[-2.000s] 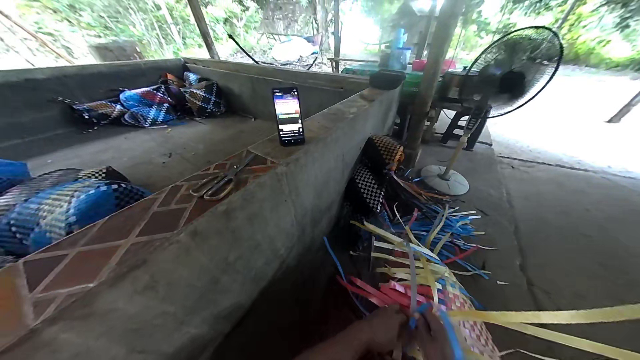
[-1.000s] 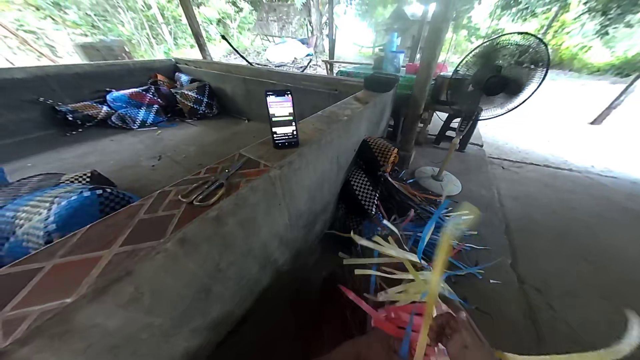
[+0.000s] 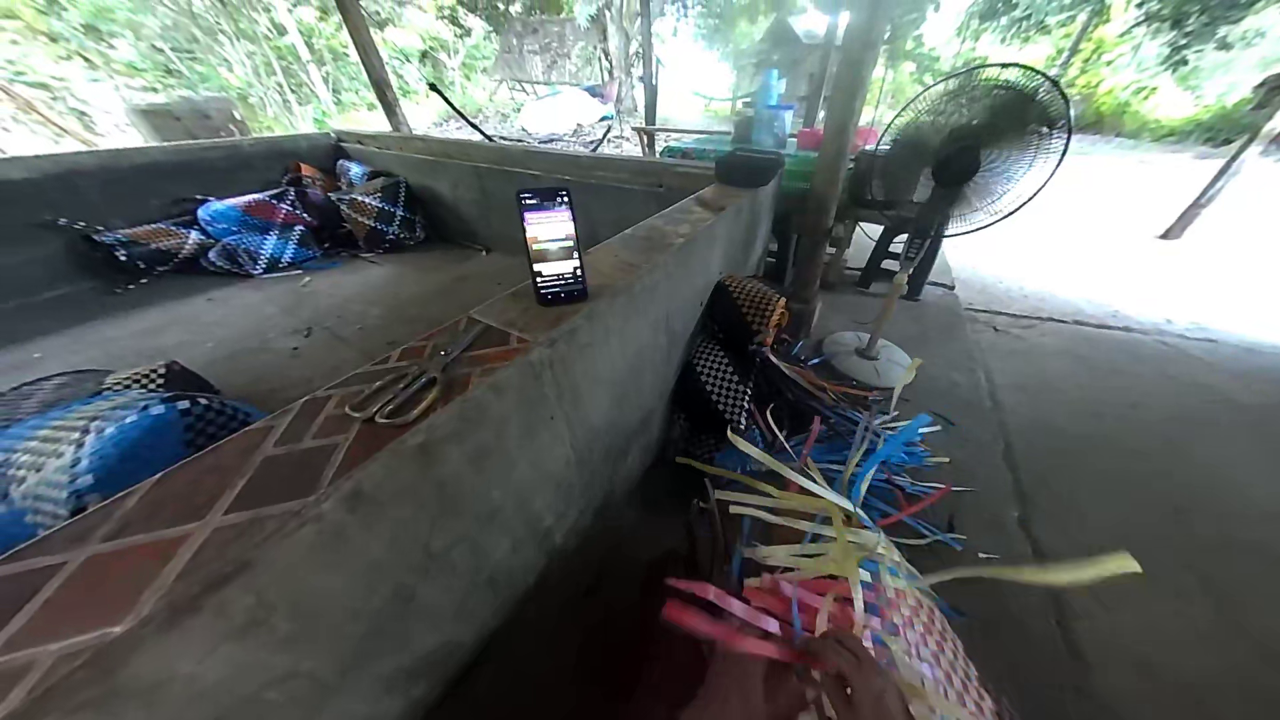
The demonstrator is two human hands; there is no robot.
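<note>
At the bottom edge, my left hand [image 3: 745,685] and my right hand [image 3: 858,675] are close together at the edge of a woven basket piece [image 3: 925,635] in pink, white and yellow. The left one is dark and blurred beside the pink strips [image 3: 720,625]; its grip cannot be made out. My right hand's fingers are bent over strips at the woven edge. Loose yellow strips [image 3: 800,500] fan out above the hands, and one long yellow strip [image 3: 1050,572] sticks out to the right. Blue strips [image 3: 895,455] lie beyond them.
A concrete wall [image 3: 560,430] runs along the left, with scissors [image 3: 405,385] and an upright phone [image 3: 552,245] on its tiled top. Woven bundles [image 3: 260,225] lie behind it. Black checked woven pieces [image 3: 720,375] lean against the wall. A pedestal fan [image 3: 960,160] stands at the right.
The long yellow strip that stood upright before my hands one second ago no longer stands there. My hands remain at the woven edge, and the pink strips now point left.
</note>
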